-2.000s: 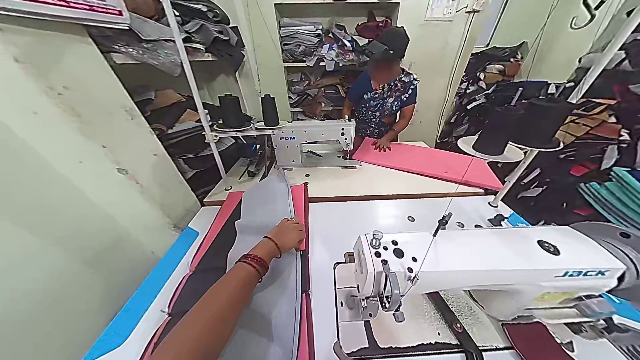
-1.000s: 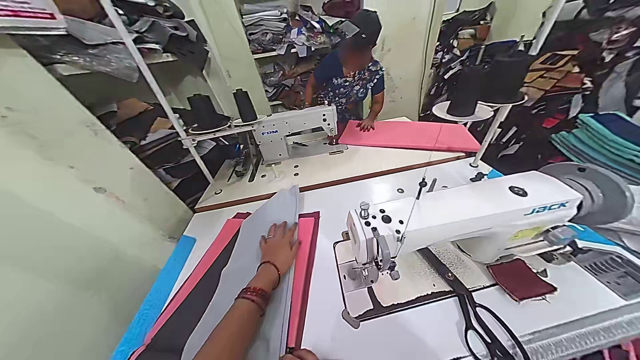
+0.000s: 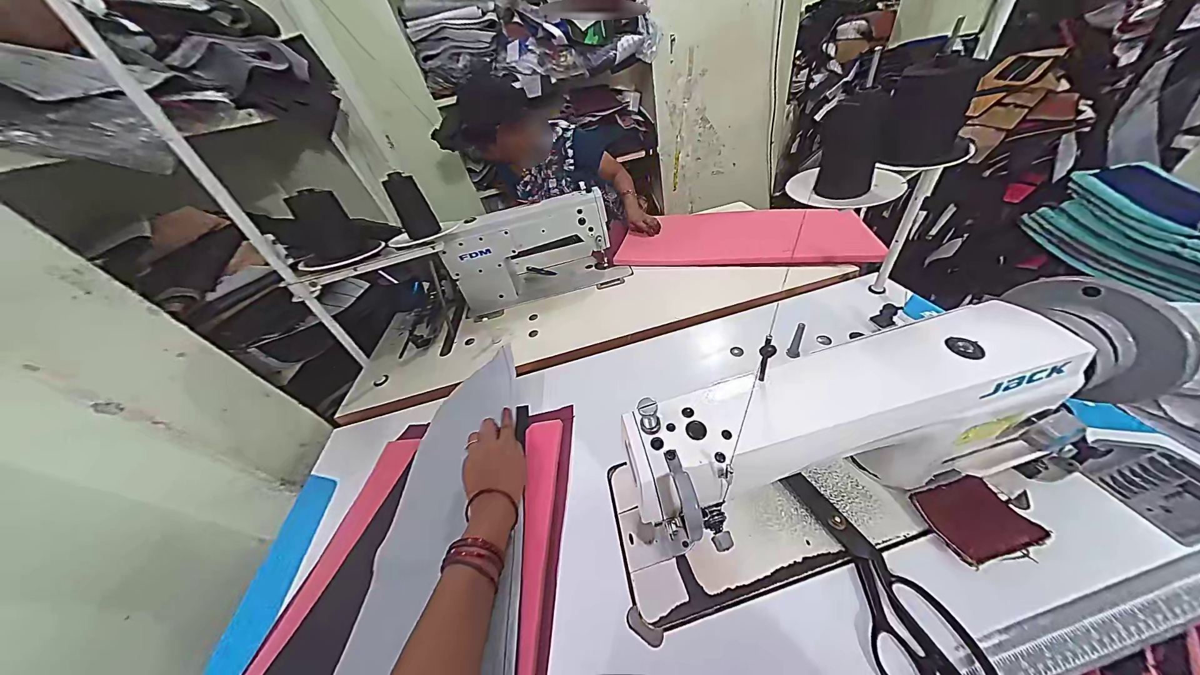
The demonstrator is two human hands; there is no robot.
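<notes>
My left hand [image 3: 494, 461], with a ring and red bangles, rests palm down on a long grey sheet of material [image 3: 412, 525], near its right edge. Beneath the grey sheet lie a dark layer [image 3: 328, 605] and pink pieces [image 3: 542, 506] with a maroon edge [image 3: 564, 469]. The grey sheet's pointed far end sticks up past my fingertips. My right hand is out of view. Just right of the stack stands a white Jack sewing machine [image 3: 862, 394], and black-handled scissors [image 3: 867, 553] lie partly under its arm.
A maroon fabric scrap [image 3: 980, 520] lies by the machine. Across the adjoining table, a person [image 3: 562, 155] sits at another sewing machine [image 3: 525, 248], one hand on a pink panel [image 3: 750, 236]. Black thread cones [image 3: 848, 145] stand behind. A blue strip [image 3: 272, 572] lies left; a metal ruler [image 3: 1087, 623] lies at lower right.
The view has shifted. My left hand stays on the grey sheet, its fingers now nearer the right edge. My right fingertips, seen at the bottom a second ago, are gone. The other person leans lower.
</notes>
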